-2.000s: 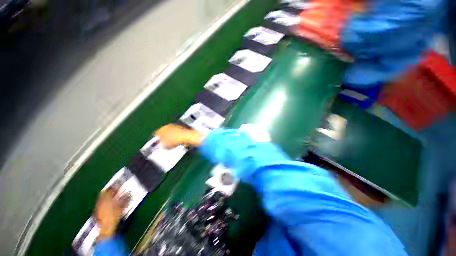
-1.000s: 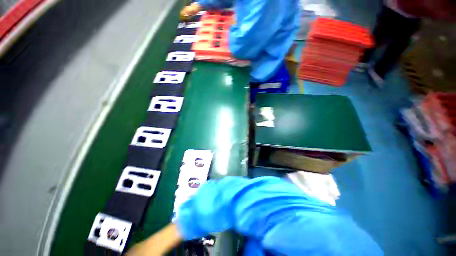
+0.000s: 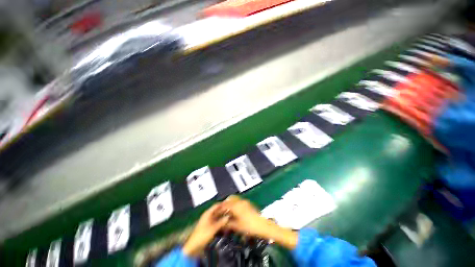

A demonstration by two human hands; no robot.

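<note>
My left hand [image 3: 206, 228] and my right hand [image 3: 247, 216] meet fingertip to fingertip at the lower middle, over the near end of a shiny black pile of bagged accessories [image 3: 235, 254]. The fingers are bent together; blur hides whether something small is between them. Just beyond them, a row of gift boxes lies on the belt, with white insert trays [image 3: 202, 186] between matte black lids [image 3: 222, 182]. Several inserts show a dark round picture, and one near the middle [image 3: 243, 173] shows dark slots. Overlapping white printed cards [image 3: 301, 204] lie right of my hands.
The green belt [image 3: 208, 156] runs from lower left to upper right along a grey-white panel [image 3: 208, 112]. At right, another worker in a blue smock [image 3: 458, 125] is by a red-orange parts tray [image 3: 424, 99]. A green surface [image 3: 427, 247] stands at lower right.
The view has turned, so the box row now slants across the picture. My right hand has drawn back from a box at the near end. My left hand, out of view a second ago, now meets it.
</note>
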